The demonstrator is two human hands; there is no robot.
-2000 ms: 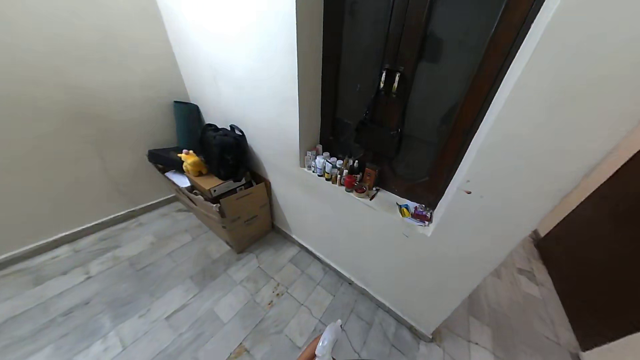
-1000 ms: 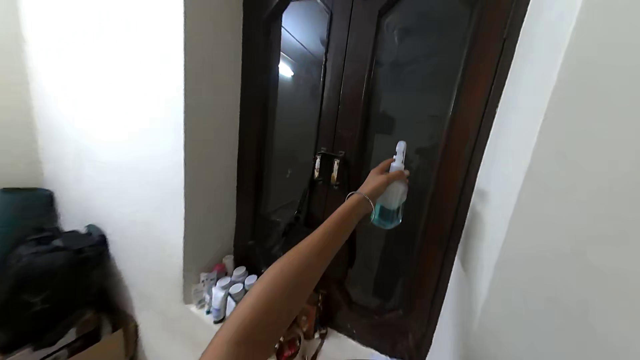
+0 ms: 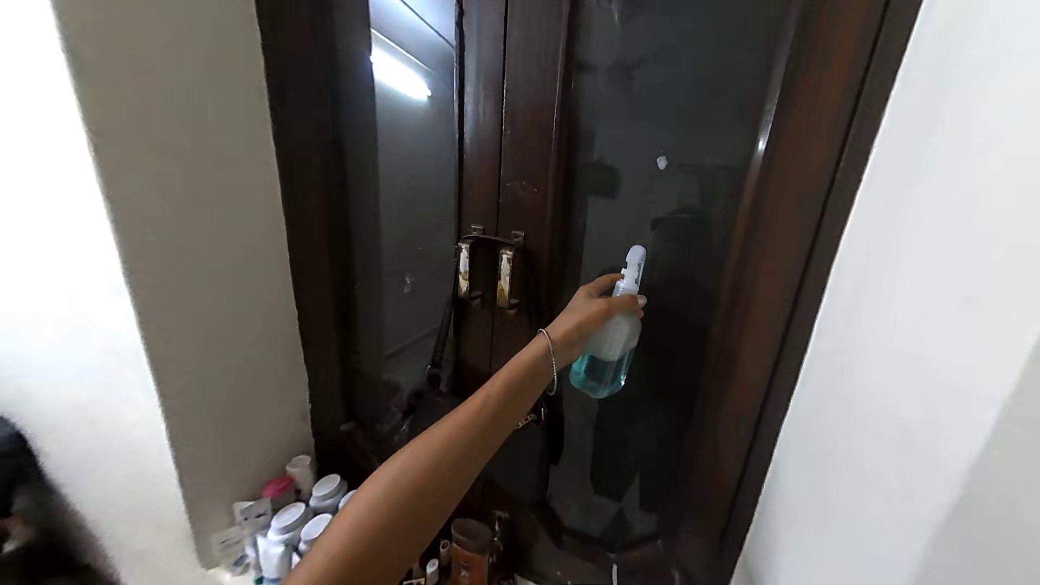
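Note:
My left hand point(image 3: 597, 313) reaches up from the lower left and grips a clear spray bottle point(image 3: 603, 366) around its neck, below the white trigger head. Blue-green liquid fills the lower part of the bottle. A thin bracelet circles the wrist. Behind the bottle is the dark glass pane point(image 3: 642, 195) of a wooden double shutter, with a small white spot above the sprayer. Two metal handles point(image 3: 505, 276) sit left of the hand, and a dark bag point(image 3: 528, 443) with a strap hangs below them, partly hidden by the forearm. My right hand is out of view.
Several white-lidded containers point(image 3: 288, 524), a pink-lidded one and tubes crowd the left of the sill. A brown-lidded jar point(image 3: 471, 552) and small items are at the bottom centre. White walls point(image 3: 918, 325) flank the recess. Dark things at far left are blurred.
The view has moved from across the room to close at the shutters. The left hand and spray bottle, only partly visible at the bottom edge two seconds ago, are now raised before the right pane.

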